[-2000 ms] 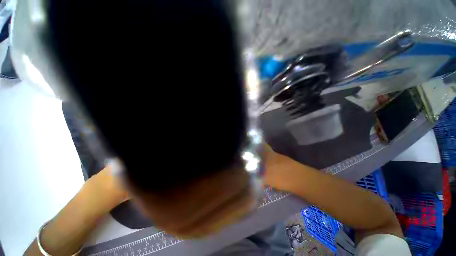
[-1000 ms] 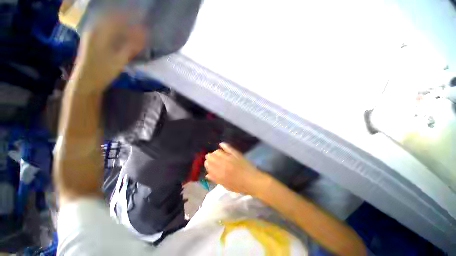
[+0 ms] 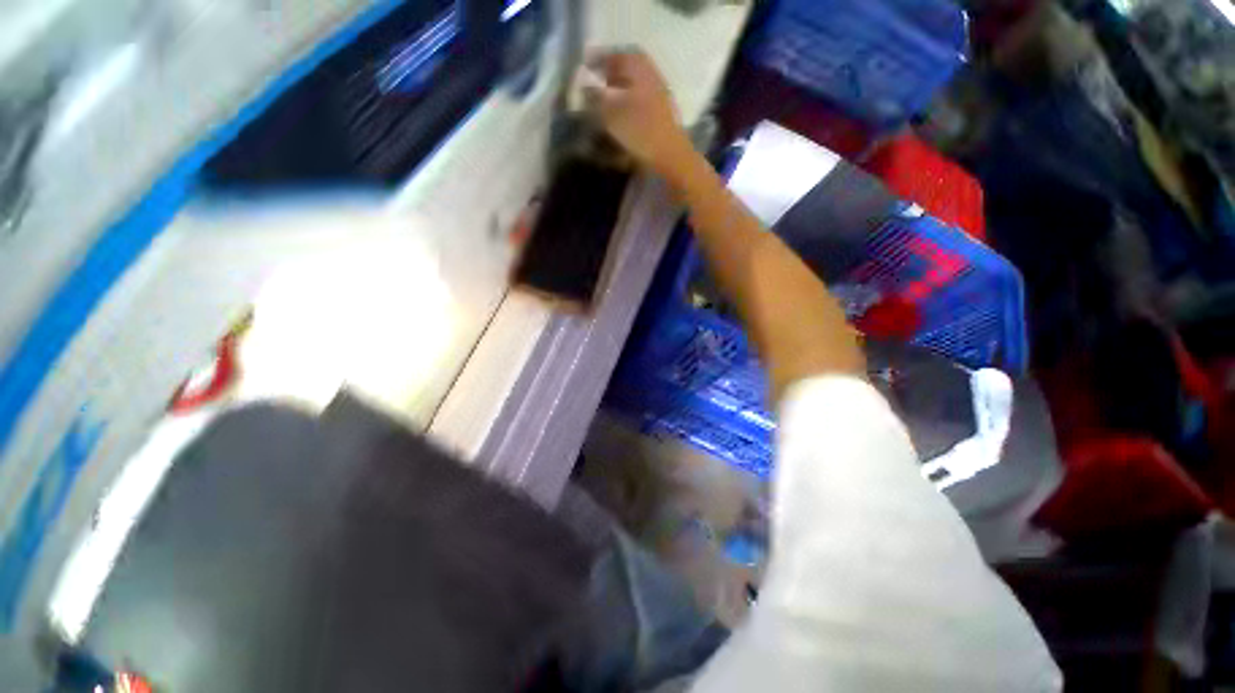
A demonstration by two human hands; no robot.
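Note:
My right hand (image 3: 634,106) reaches over the right end of the table, just beyond the black phone (image 3: 576,230). It is blurred, and I cannot tell whether its fingers hold anything. My left hand is not in view. A large dark grey garment panel (image 3: 312,542) fills the lower left, raised close to the camera and covering part of the machine and the table edge.
The white machine head with a blue stripe (image 3: 129,278) and its dark control panel (image 3: 352,115) stand at the left. Blue crates (image 3: 711,393) holding grey and white pieces sit right of the table's grey edge (image 3: 562,386). A red crate (image 3: 928,183) is behind.
The view has swung right to the phone and crates. My right hand now shows at the table's right end. My left hand has left the picture, and the dark panel shows large at lower left.

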